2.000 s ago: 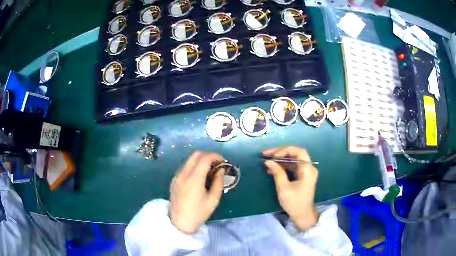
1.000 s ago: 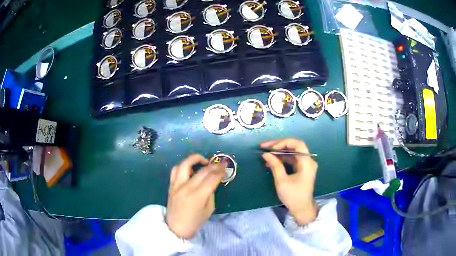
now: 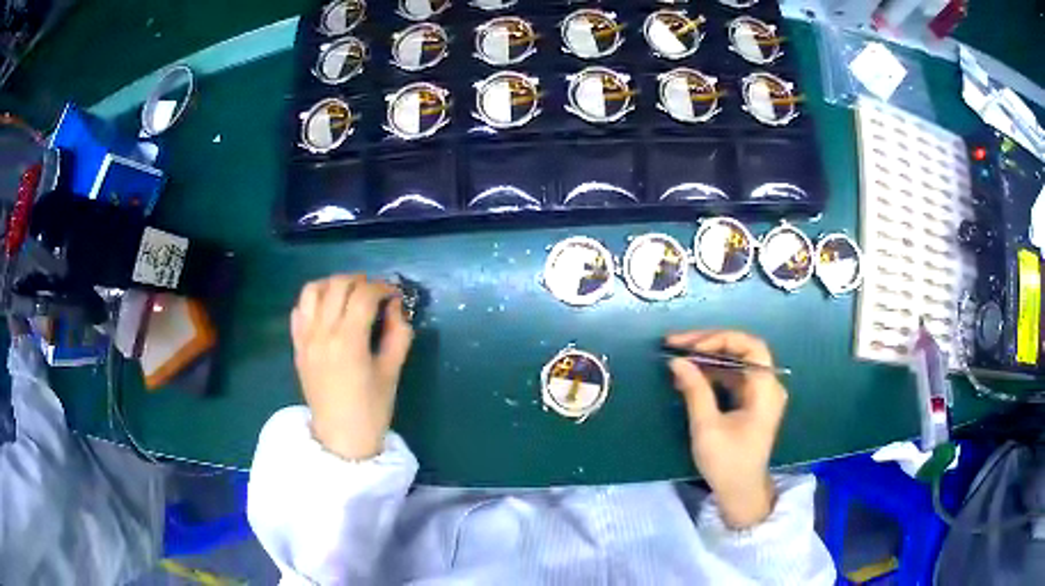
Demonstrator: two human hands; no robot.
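A round watch case (image 3: 575, 382) lies on the green mat between my hands, untouched, with silver lugs and an orange-gold flex cable inside. My left hand (image 3: 348, 349) is at the heap of small metal parts (image 3: 409, 300), its thumb and fingers curved over the heap's left side. Whether it pinches a part is hidden. My right hand (image 3: 729, 401) holds thin tweezers (image 3: 743, 364) between thumb and fingers, lying roughly level, right of the case. Several more watch cases (image 3: 655, 267) lie in a row behind.
A glossy black tray (image 3: 550, 220) with watch cases stands at the back. A pale parts plate (image 3: 913, 240), the glue syringe (image 3: 933, 395) and a black controller (image 3: 995, 246) are at right. A black device (image 3: 97, 246) and an orange-edged block (image 3: 174, 340) are at left.
My left hand has let go of the watch case and moved left to the metal heap. The case now lies free. My right hand still holds the tweezers. The view has shifted.
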